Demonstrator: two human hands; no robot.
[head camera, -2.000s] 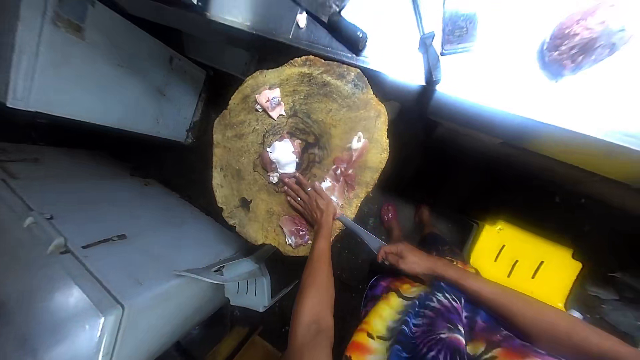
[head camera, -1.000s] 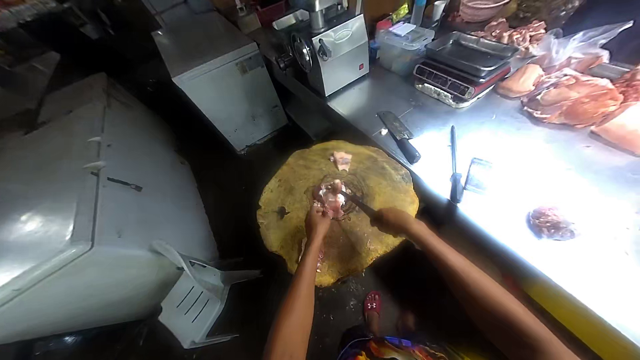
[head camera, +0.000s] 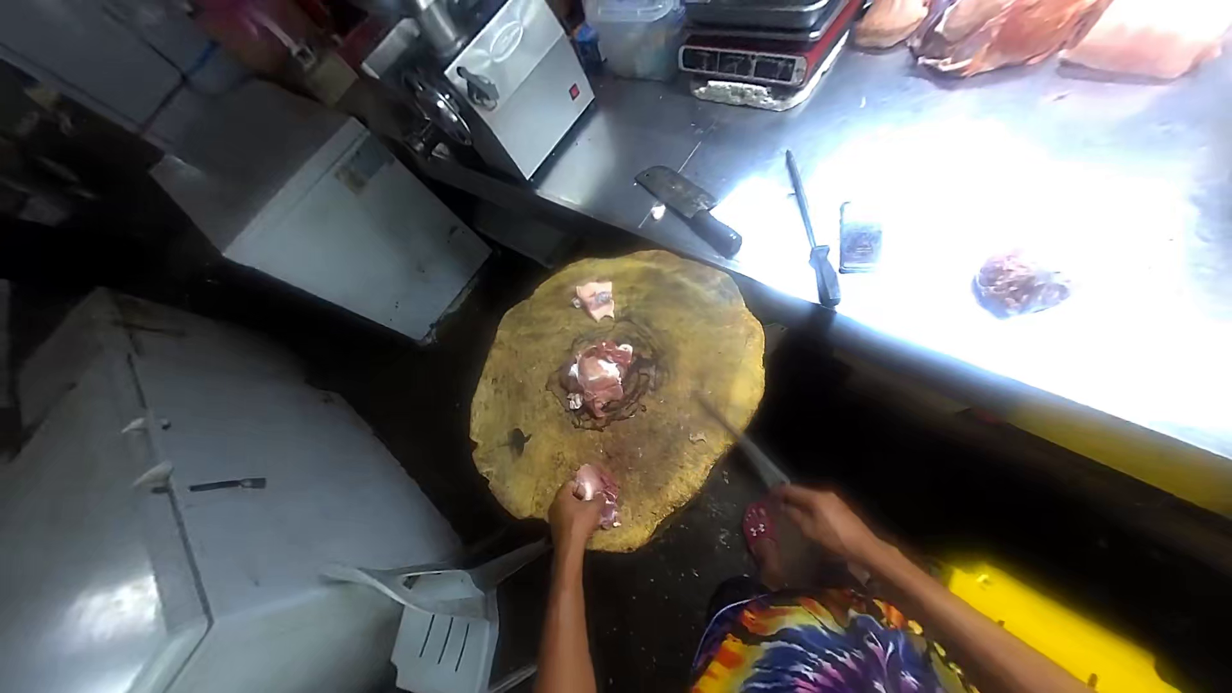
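A round wooden chopping block stands before me. My left hand grips a piece of raw meat at the block's near edge. In my right hand, to the right of the block, is a knife; its blurred blade points up and left over the block's right side. A larger chunk of raw meat lies in the worn hollow at the block's middle. Beyond it rests a small pale piece of meat.
A steel counter holds a cleaver, a sharpening steel, bagged meat, a scale and a meat grinder. Chest freezers stand left, a plastic chair near the block, a yellow plastic item at right.
My left hand has moved from the meat at the middle to the piece at the near edge. The knife has come away from the middle, toward the right. The view has shifted.
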